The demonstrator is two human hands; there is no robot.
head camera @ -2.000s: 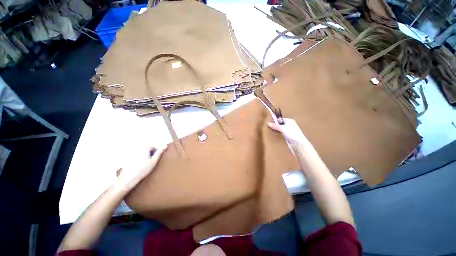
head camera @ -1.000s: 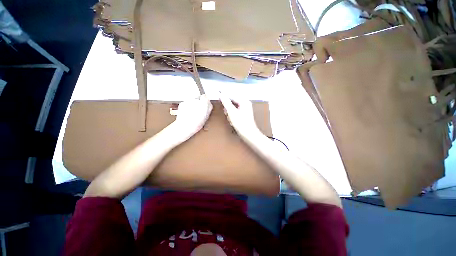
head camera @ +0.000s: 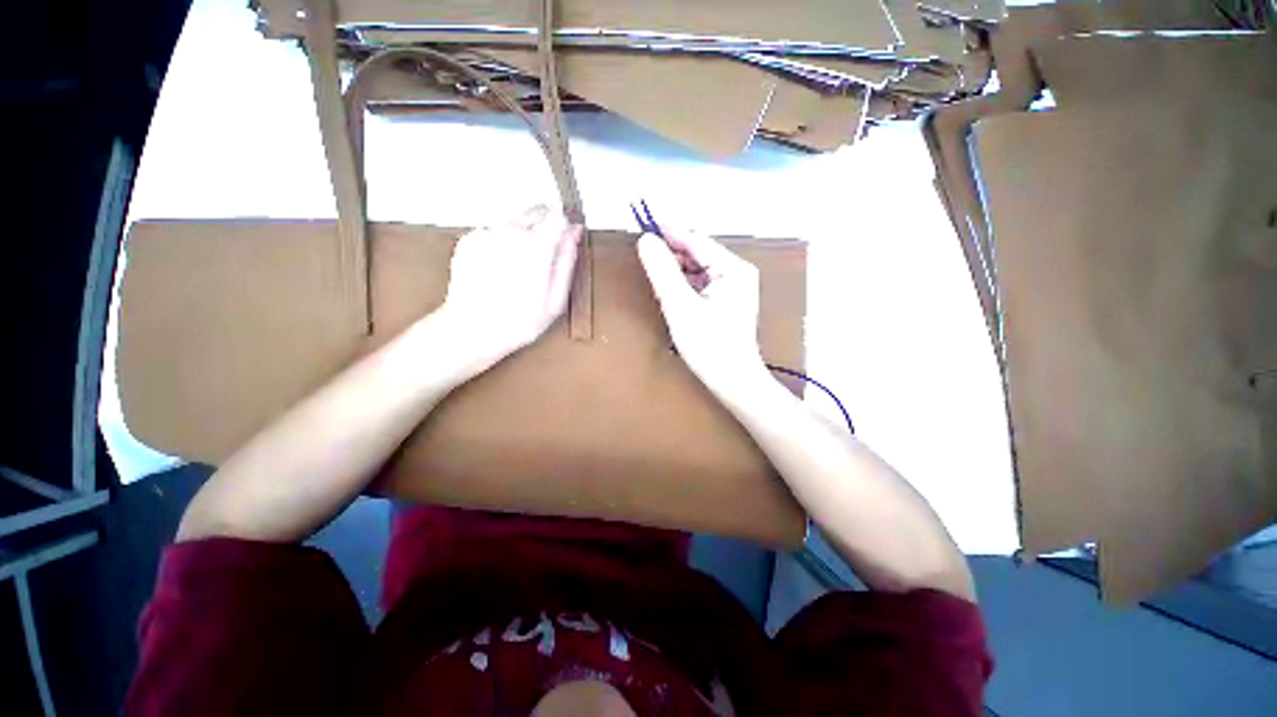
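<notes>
A tan-brown bag panel lies on the white table, its near part over the table's front edge. A long narrow handle runs up from its top edge, with both ends flat on the panel. My left hand is at the top edge, fingertips against the right handle end; it seems to pinch the handle there. My right hand holds dark thread snips, blades apart and pointing up and left, just right of the handle and not touching it. A thin black cord trails from my right wrist area. No thread ends can be made out.
A stack of tan panels with uneven edges lies at the far side. A second pile of large panels lies at the right, with a strap along its left side. The white table shows between them. Metal bars stand at the left.
The panel was slanted and held at both sides, then laid straight. Since the last earlier frame, my right hand has moved slightly right from the handle, and the snips' blades now show.
</notes>
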